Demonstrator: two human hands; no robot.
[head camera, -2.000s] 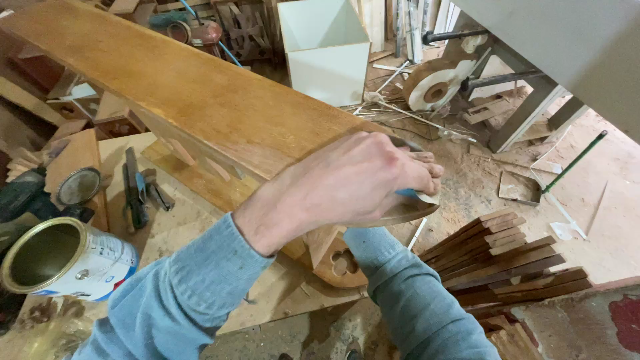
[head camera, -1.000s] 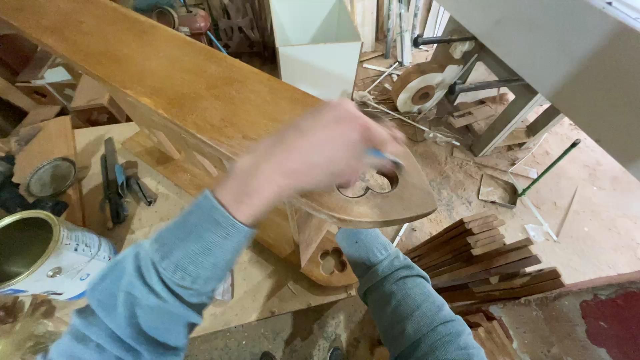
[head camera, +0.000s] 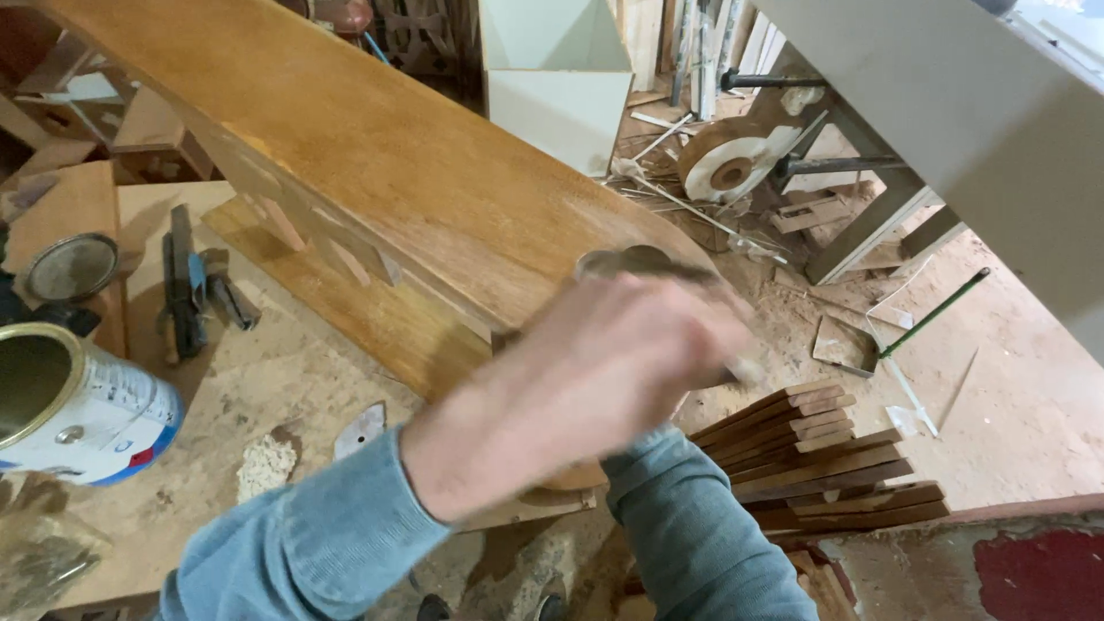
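A long varnished wooden board (head camera: 371, 129) runs from the upper left to the centre, its rounded end worn paler, with a lobed cut-out (head camera: 634, 259). My left hand (head camera: 604, 354), blurred by motion, is at that end with fingers curled over its edge. A small piece, hard to make out, shows at its fingertips. My right sleeve reaches up under the board end, and the right hand is hidden. Below lies a second wooden board (head camera: 345, 302), joined to the upper one by short slanted wooden pieces.
On the worktable at left stand an open paint can (head camera: 103, 423), a round lid (head camera: 73, 267) and dark hand tools (head camera: 183, 285). Stacked wooden strips (head camera: 819, 457) lie at lower right. Beyond are a white box (head camera: 556, 112), a roll of edging (head camera: 729, 168), a dustpan (head camera: 845, 345) and a grey panel (head camera: 957, 129).
My left hand has moved about over the rounded board end and is now at its near edge. Earlier frames show a small blue-coloured piece in its fingers. The right hand stays hidden.
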